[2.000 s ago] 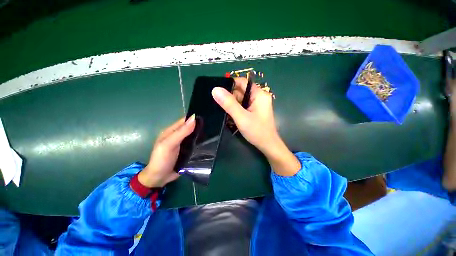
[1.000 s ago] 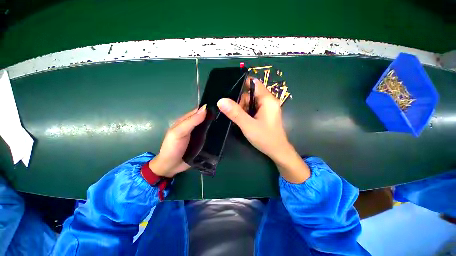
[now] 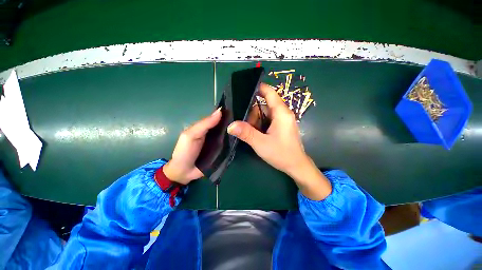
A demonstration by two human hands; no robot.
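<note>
A black phone unit (image 3: 244,97) is held tilted above the bench at mid-frame, its glossy dark face partly towards me. My left hand (image 3: 194,142) grips its left edge, near the lower end. My right hand (image 3: 277,129) holds its right edge with the thumb on the front. A thin black tool, possibly tweezers (image 3: 261,113), shows within the right hand's fingers. A loose heap of small white and yellow-orange strips (image 3: 296,97) lies on the bench just right of the phone. The underside of the phone is hidden.
A blue parts bin (image 3: 448,113) with tan strips stands at the right. A white paper sheet (image 3: 20,124) lies at the far left. The green bench (image 3: 116,105) has a chipped white strip (image 3: 174,51) along its far edge. A brown box (image 3: 400,219) is below at right.
The phone has turned and tilted between my hands, showing less of its glossy face. The view has shifted, so the bin, heap and paper sit further right. Both hands still hold the phone.
</note>
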